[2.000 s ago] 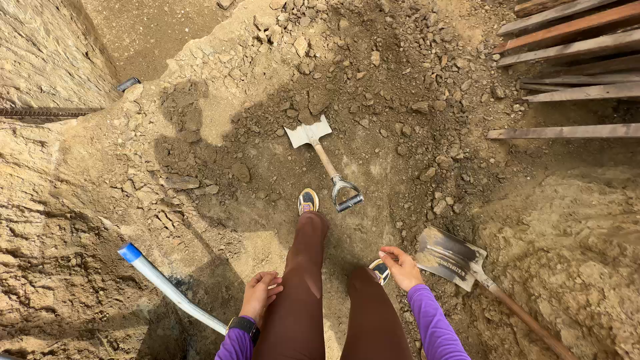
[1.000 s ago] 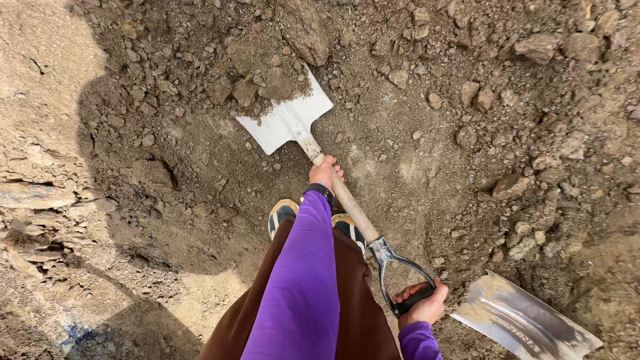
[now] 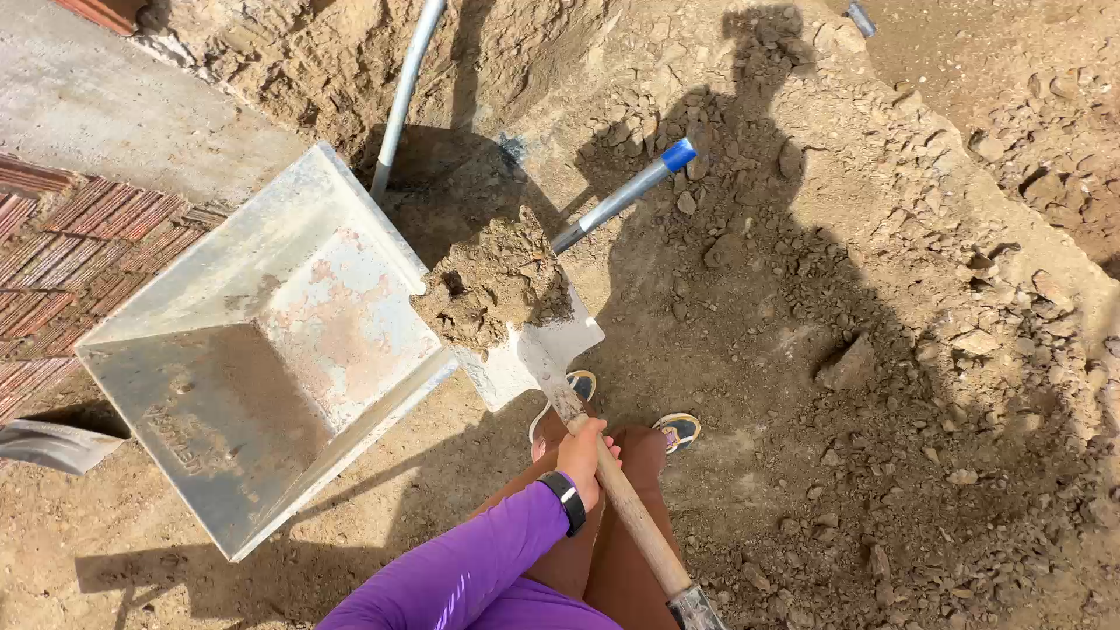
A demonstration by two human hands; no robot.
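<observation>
My left hand [image 3: 584, 455], with a dark watch on its wrist, grips the wooden shaft of a shovel [image 3: 632, 512] just behind the metal blade. Clods of brown soil [image 3: 494, 284] lie heaped on the blade, which is held close to the right rim of a metal wheelbarrow tray [image 3: 350, 337]. Inside, the tray shows worn, dirt-stained walls and no heap of soil. The lower end of the shaft leaves the view at the bottom edge, and my right hand is out of view.
One wheelbarrow handle [image 3: 626, 197] has a blue grip; another bare metal tube [image 3: 404, 96] rises behind the tray. Hollow bricks [image 3: 79, 271] and a concrete slab [image 3: 131, 96] lie at left. A second metal blade [image 3: 61, 444] rests lower left. Loose rocks [image 3: 849, 363] cover the ground at right.
Two seconds ago the shovel lay on the ground and my hands were empty; a second ago both hands held it low. Now its loaded blade is raised beside the tray. The view has turned widely.
</observation>
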